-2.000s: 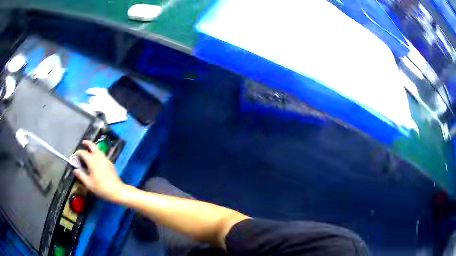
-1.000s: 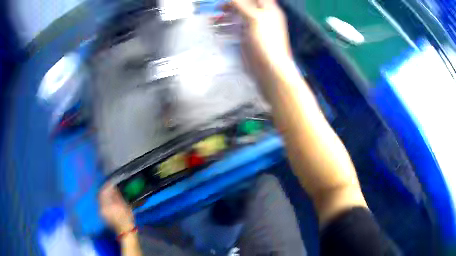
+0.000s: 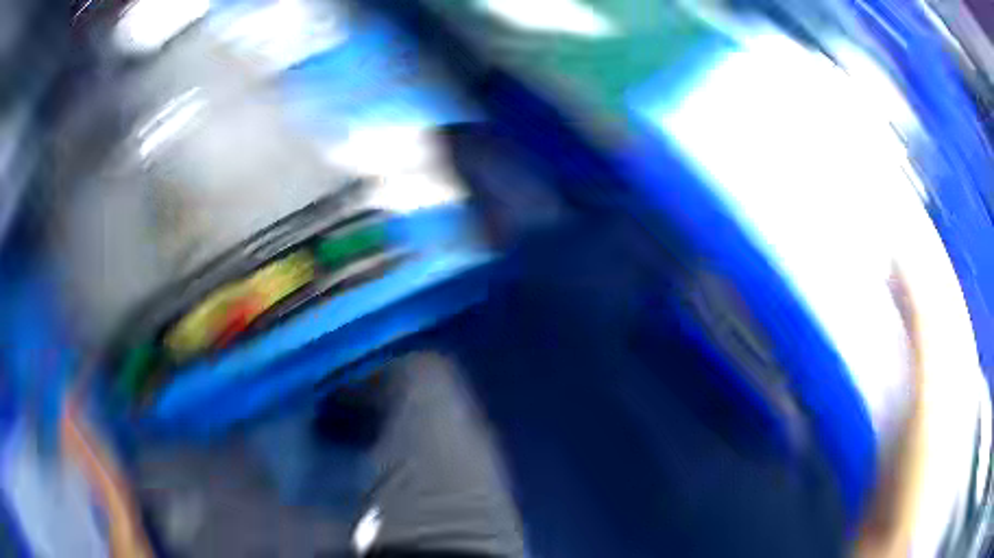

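Observation:
The whole head view is strongly blurred. My left hand (image 3: pixel 89 452) is a thin blurred shape at the lower left, below the left end of the machine's front panel; its fingers cannot be made out. My right hand (image 3: pixel 907 403) is a blurred streak at the far right, over the white contents of the blue crate (image 3: pixel 732 223). Whether either hand holds anything cannot be told. The grey machine base plate (image 3: pixel 223 191) is at the upper left. Its front panel has a green button (image 3: pixel 354 243) at the right end and a red button (image 3: pixel 238 319) between yellow labels.
Crumpled white scrap (image 3: pixel 403 164) and a dark flat rectangle (image 3: pixel 491 174) lie right of the machine. The green bench (image 3: pixel 643 49) is behind the crate, with a white object (image 3: pixel 545 15) on it. A dark gap separates machine and crate. My legs are below the panel.
The view has swung right, so the machine sits further left and more of the crate shows. My right hand has moved from above the machine's back right to over the crate.

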